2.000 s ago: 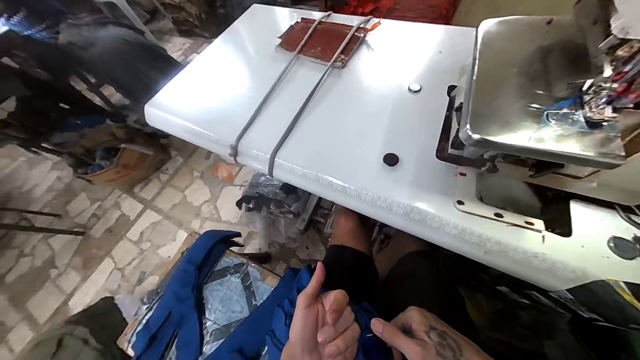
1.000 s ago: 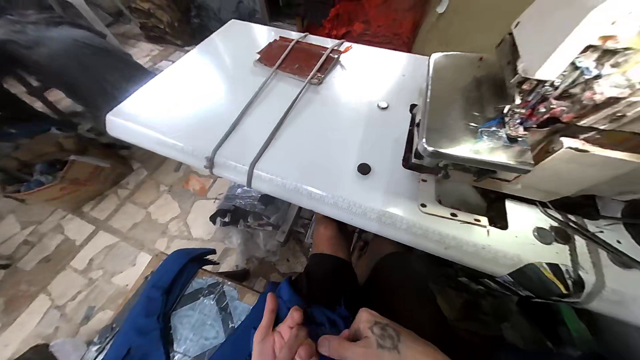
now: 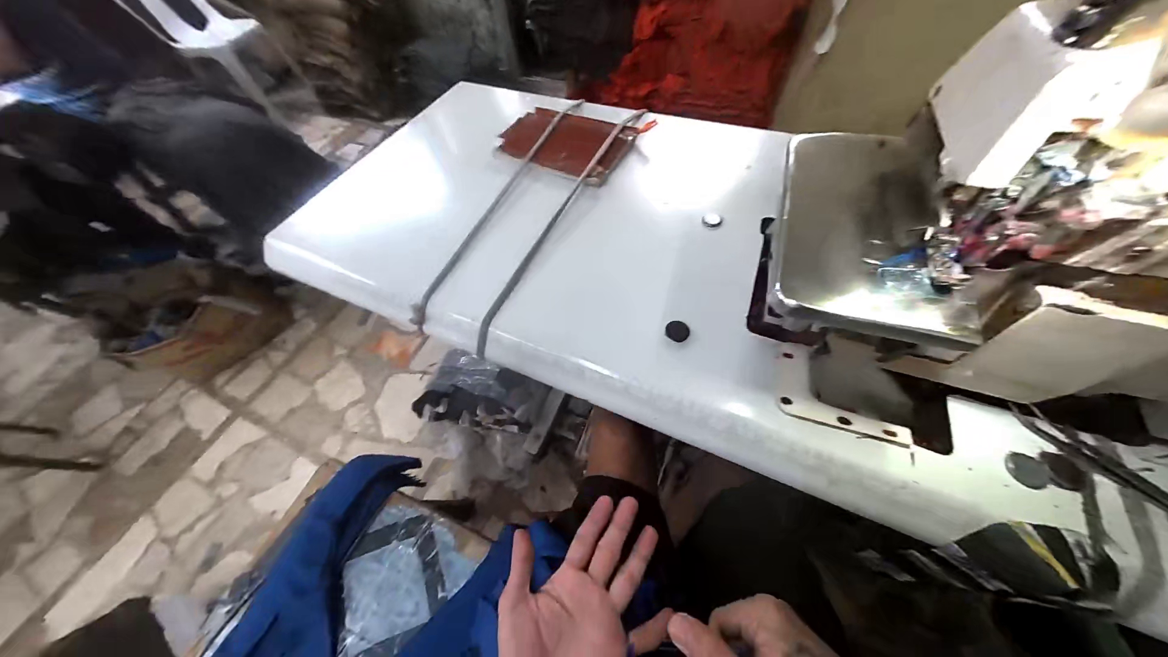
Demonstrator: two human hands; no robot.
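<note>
My left hand (image 3: 577, 593) is palm up at the bottom centre, fingers spread, nothing resting on its palm. Beside it, my right hand (image 3: 753, 630) has its thumb and fingertips by the left hand's little finger; its lower part is cut off, and whether it pinches something cannot be told. Blue fabric (image 3: 338, 538) lies below and to the left, partly behind my left hand, over a plastic-wrapped package (image 3: 388, 579). Above the hands stretches a white sewing machine table (image 3: 602, 274), with a reddish-brown flat piece (image 3: 570, 144) under two grey cords.
A sewing machine (image 3: 1049, 347) with a metal tray (image 3: 849, 228) holding small scraps stands at the right. A cardboard box (image 3: 210, 333) sits on the stone-tiled floor at left. Dark piles and a white plastic chair (image 3: 214, 36) are at upper left; red fabric (image 3: 703, 59) lies behind the table.
My left hand has gone from curled fingers with the thumb raised to an open, spread palm. My right hand stays close beside it.
</note>
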